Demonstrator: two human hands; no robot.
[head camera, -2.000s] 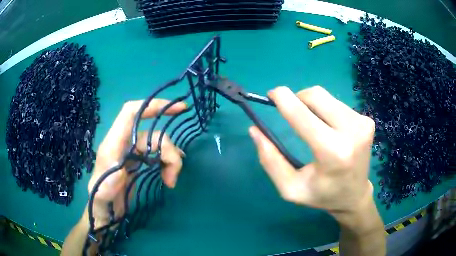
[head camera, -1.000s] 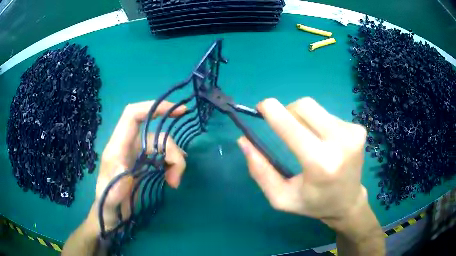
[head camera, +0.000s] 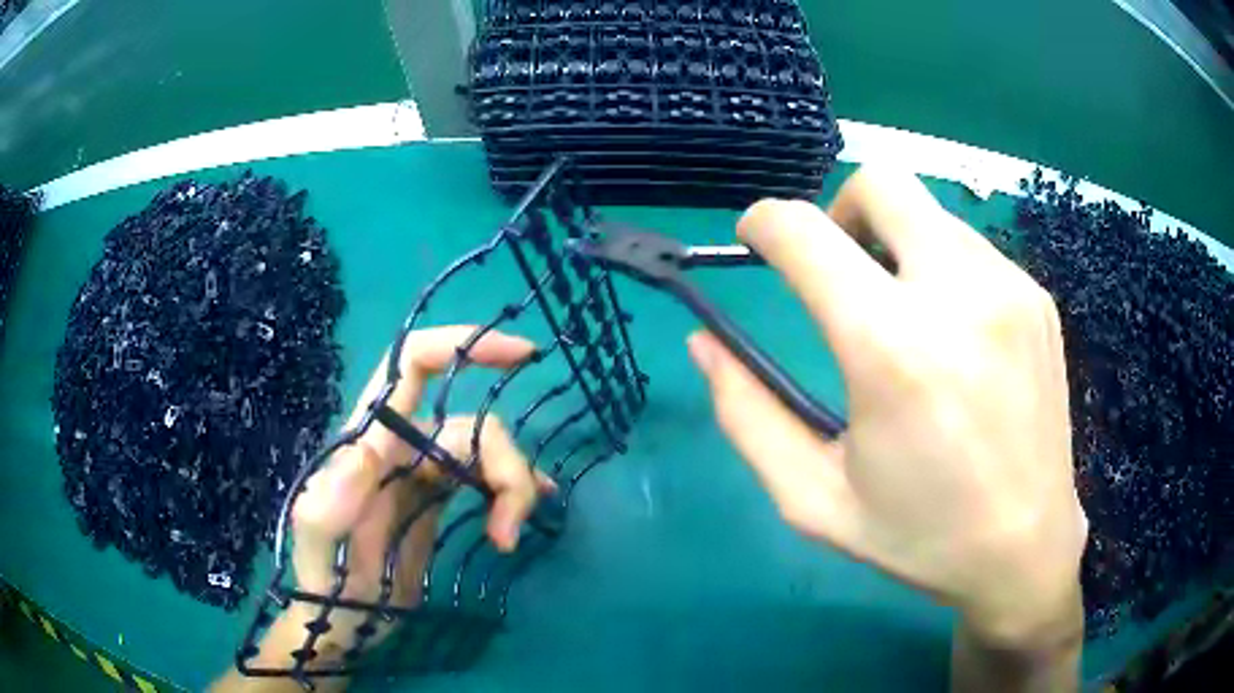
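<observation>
A bent black sprue frame (head camera: 566, 318) is held up off the green surface, its bars curving down to the lower left. My left hand (head camera: 420, 467) grips it around its middle bar, with fingers passing between the bars. My right hand (head camera: 920, 406) holds dark side cutters (head camera: 731, 332) with the handles apart. The cutter jaws are at the upper part of the frame. Whether they are closed on a bar or part cannot be told.
A heap of small black parts (head camera: 203, 379) lies on the left. Another heap (head camera: 1150, 406) lies on the right, partly behind my right hand. A stack of black sprue frames (head camera: 656, 108) stands at the far edge, by a white strip (head camera: 271, 145).
The view has tilted up, showing more of the frame stack. The held frame has turned to show its grid more openly. My right hand with the cutters appears farther right and now hides the yellow sleeves' area.
</observation>
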